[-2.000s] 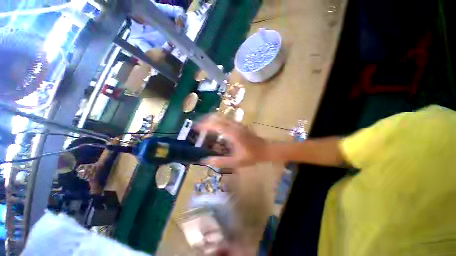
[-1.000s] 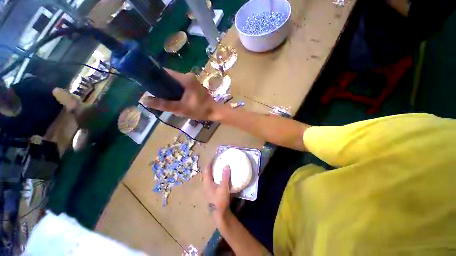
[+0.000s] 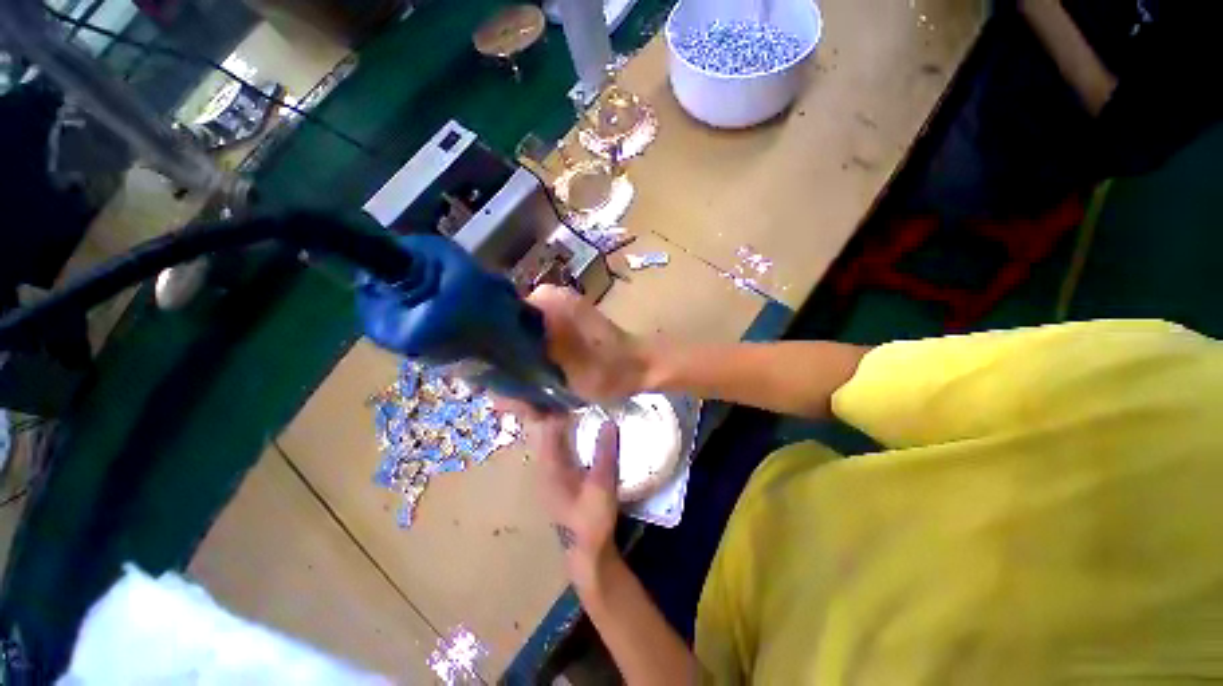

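A white round base point(image 3: 649, 450) lies on a white square tray point(image 3: 667, 507) near the bench edge. My left hand point(image 3: 577, 493) holds the base at its side, with the thumb against it. My right hand point(image 3: 590, 351) grips the lower end of a blue electric screwdriver point(image 3: 449, 315), which is tilted with its tip down at the base's near-left rim. Fingers of both hands meet around the tip; the exact contact point and any screw are hidden or blurred.
A loose pile of blue and silvery bits point(image 3: 436, 432) lies beside the left hand. A grey feeder box point(image 3: 503, 221), shiny rings point(image 3: 593, 192) and a white bowl of small pieces point(image 3: 735, 94) stand beyond. Another person's arm point(image 3: 1069, 51) shows at upper right.
My right hand has brought the screwdriver from over the feeder down to the white base. The feeder is now uncovered. My left hand stays at the base, its fingers now beside the driver tip.
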